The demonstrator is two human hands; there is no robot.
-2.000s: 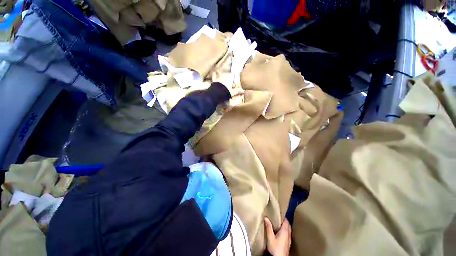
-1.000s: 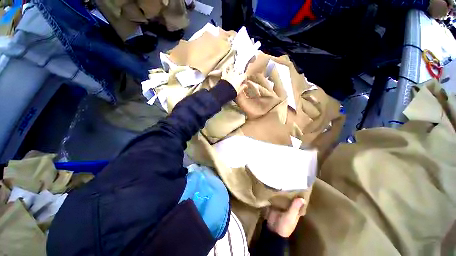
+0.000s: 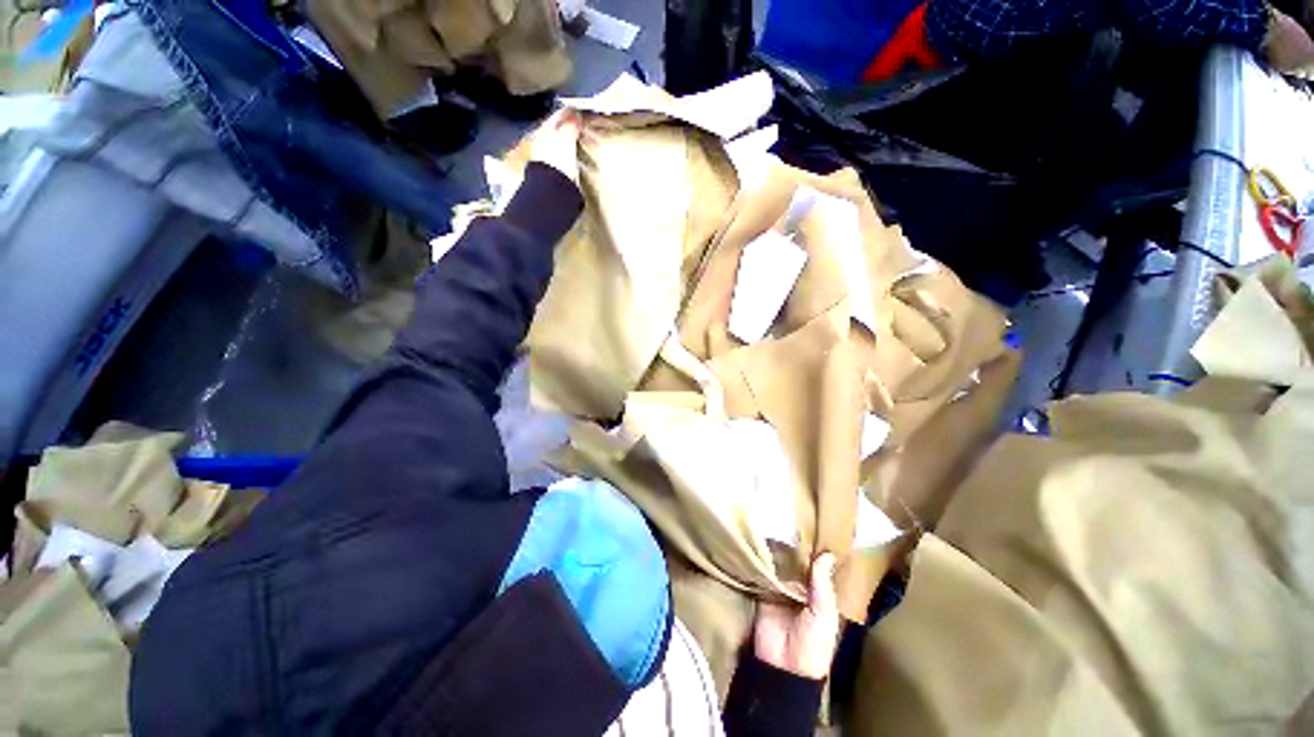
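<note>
A heaped pile of tan cloth pieces with white bits (image 3: pixel 937 338) lies in front of me. My left hand (image 3: pixel 559 140) grips the far top edge of a tan panel (image 3: pixel 613 274) that lies stretched over the pile. My right hand (image 3: pixel 803 622) pinches the near edge of the tan cloth at the bottom centre, thumb on top. White pieces show on the cloth between my hands, and a small white piece (image 3: pixel 767 284) lies on the heap. Whether both hands hold the same panel is hard to tell.
A large tan cloth (image 3: pixel 1138 547) drapes at the right. Yellow and red scissors (image 3: pixel 1274 213) lie on the table at the upper right. Denim (image 3: pixel 245 137) lies at the upper left, more tan pieces (image 3: pixel 94 576) at the lower left. Another person's hand (image 3: pixel 1287 43) shows at the top right.
My left hand has moved from the middle of the pile to its far left, spreading a tan panel upward. My right hand rose with a cloth edge, then moved slightly down and left, still gripping cloth.
</note>
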